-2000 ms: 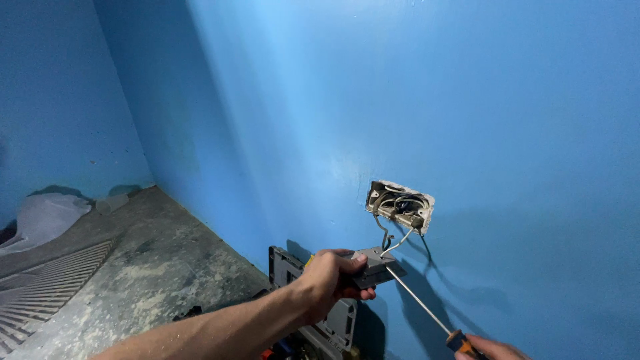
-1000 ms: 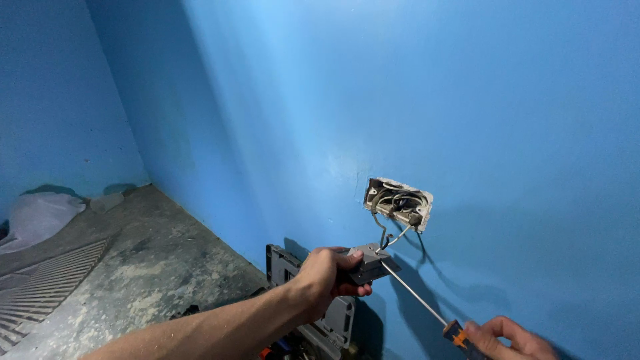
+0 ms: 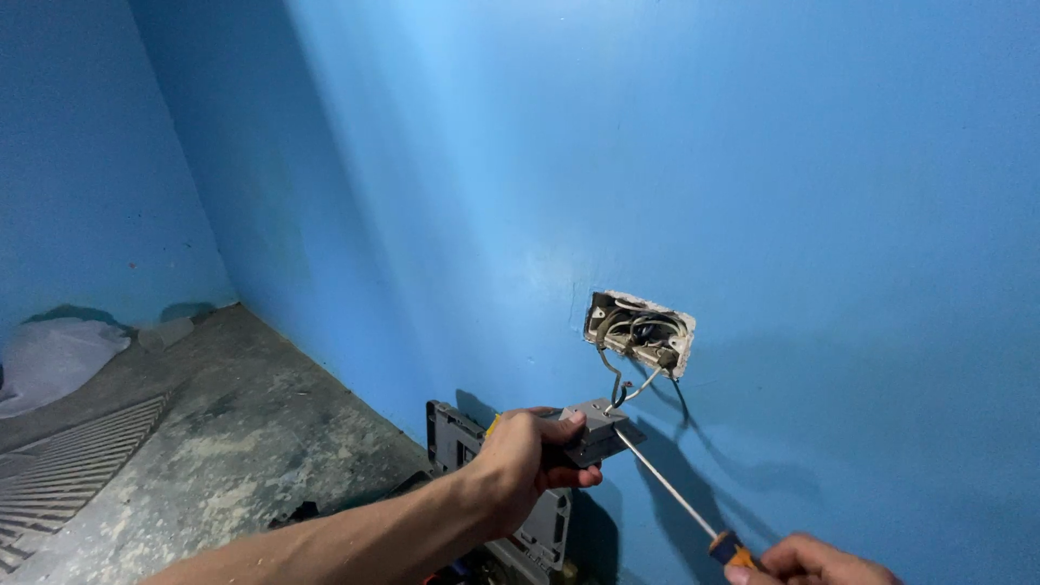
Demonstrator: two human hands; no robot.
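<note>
My left hand (image 3: 540, 455) grips a grey electrical outlet or switch device (image 3: 595, 432) by its edges, a little below a wall box. A white wire (image 3: 646, 382) and a dark wire (image 3: 615, 378) run from the recessed electrical box (image 3: 640, 331) to the device. More wires lie coiled inside the box, and one dark wire end (image 3: 681, 402) hangs free at its lower right. My right hand (image 3: 808, 561), at the bottom right, holds a screwdriver (image 3: 668, 489) by its orange and dark blue handle. The shaft's tip touches the device's side.
An open grey plastic tool case (image 3: 552, 524) stands against the blue wall (image 3: 520, 203), partly behind my left arm. Farther left on the concrete floor (image 3: 244, 455) lie a whitish plastic bag (image 3: 61, 361) and a ribbed mat or grate (image 3: 77, 471).
My right hand shifted on the screwdriver handle between the two earlier frames, and now sits slightly lower. My left hand keeps its hold on the device.
</note>
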